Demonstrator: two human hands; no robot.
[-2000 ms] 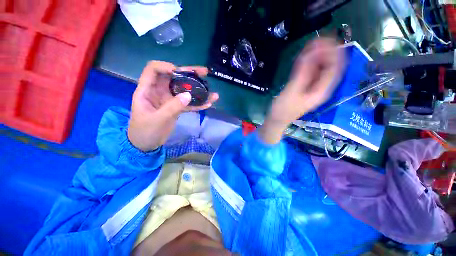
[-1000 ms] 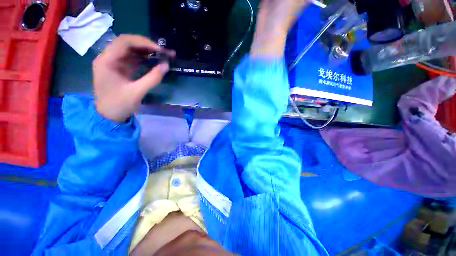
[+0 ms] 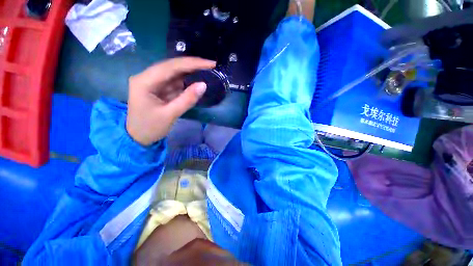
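Note:
My left hand (image 3: 161, 96) holds a round dark unit (image 3: 210, 88) with a thin silvery rim between thumb and fingers, just in front of the fixture's near edge. The fixture's square black base (image 3: 192, 31) has bright screws and white printing along its near edge, partly covered by my left hand and right sleeve. My right arm reaches forward past the base's right side. The hand itself is cut off by the top edge; only the wrist shows, so its grip is hidden.
A red tray (image 3: 44, 78) with square pockets lies at left, a round dark unit in its top pocket. A white wipe (image 3: 96, 23) and crinkled clear film (image 3: 118, 40) lie beside it. A blue box (image 3: 358, 78) stands right. A clear cylinder and a person's purple sleeve (image 3: 394, 187) are far right.
Since two seconds ago, my right hand has moved forward out of the picture at the top. My left hand still holds the unit, whose red mark no longer shows. The camera view has shifted.

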